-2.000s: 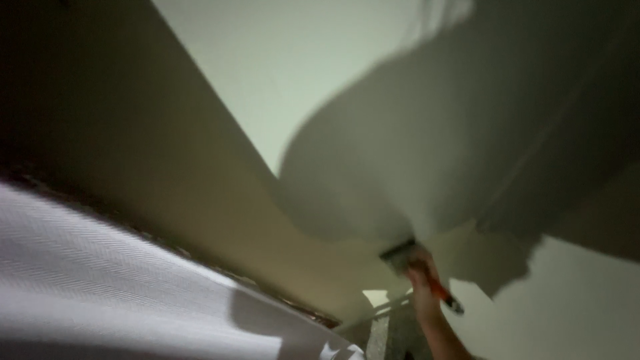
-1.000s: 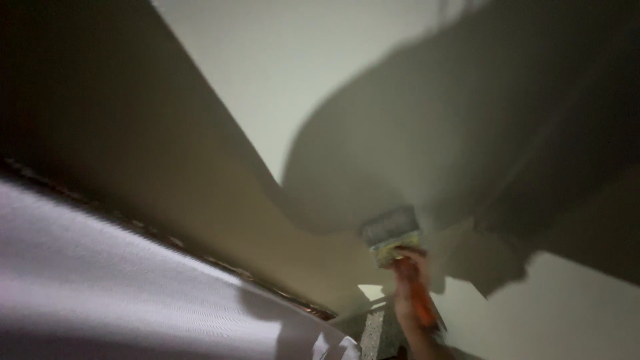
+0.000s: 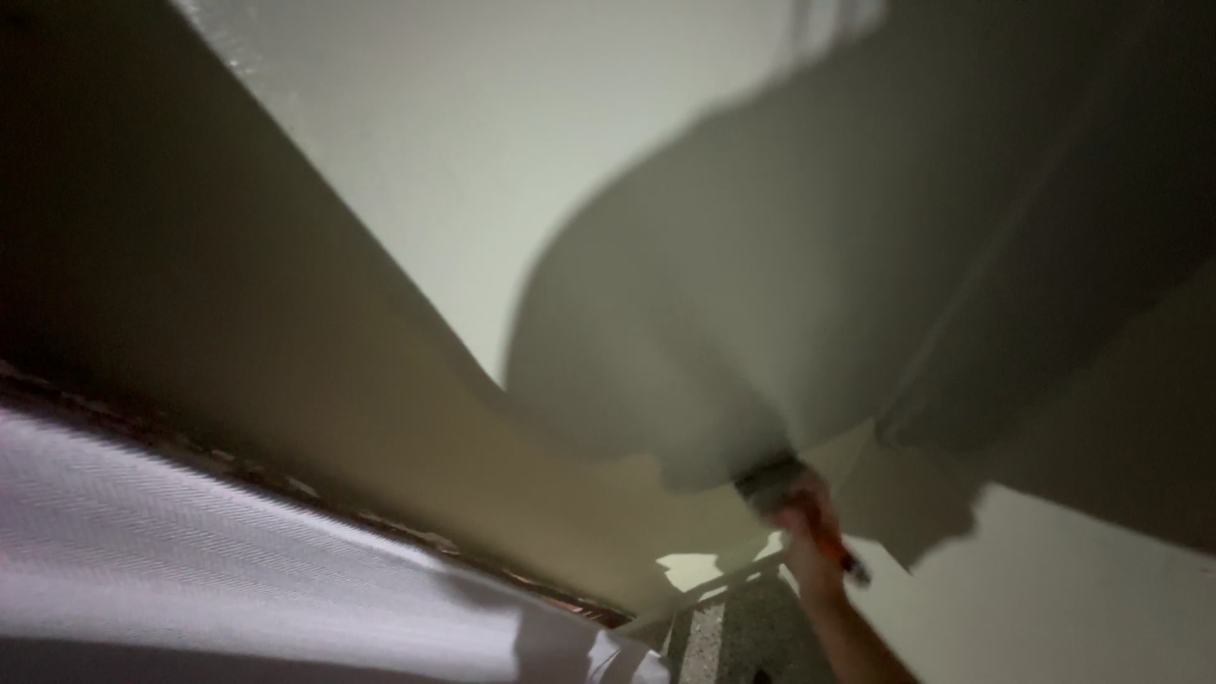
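Observation:
My right hand (image 3: 807,508) reaches in from the bottom right with its fingers closed round the orange handle of a wide brush (image 3: 771,478). The brush's dark bristles point up and to the left, at or close to the pale, smooth painted surface (image 3: 665,380); blur hides whether they touch it. The dark end of the handle sticks out below the hand on the right. A large shadow covers the surface around the brush. My left hand is not in view.
A beige band (image 3: 380,380) runs diagonally down to a corner near the hand. Below it lie a dark, rough-edged gap (image 3: 304,489) and a whitish, finely ribbed sheet (image 3: 237,560). Speckled grey material (image 3: 760,617) shows beside the forearm.
A second ago the brush head faced the view more broadly and stood slightly higher and further left; now it is tilted, with its handle slanting down to the right. My right hand still holds it.

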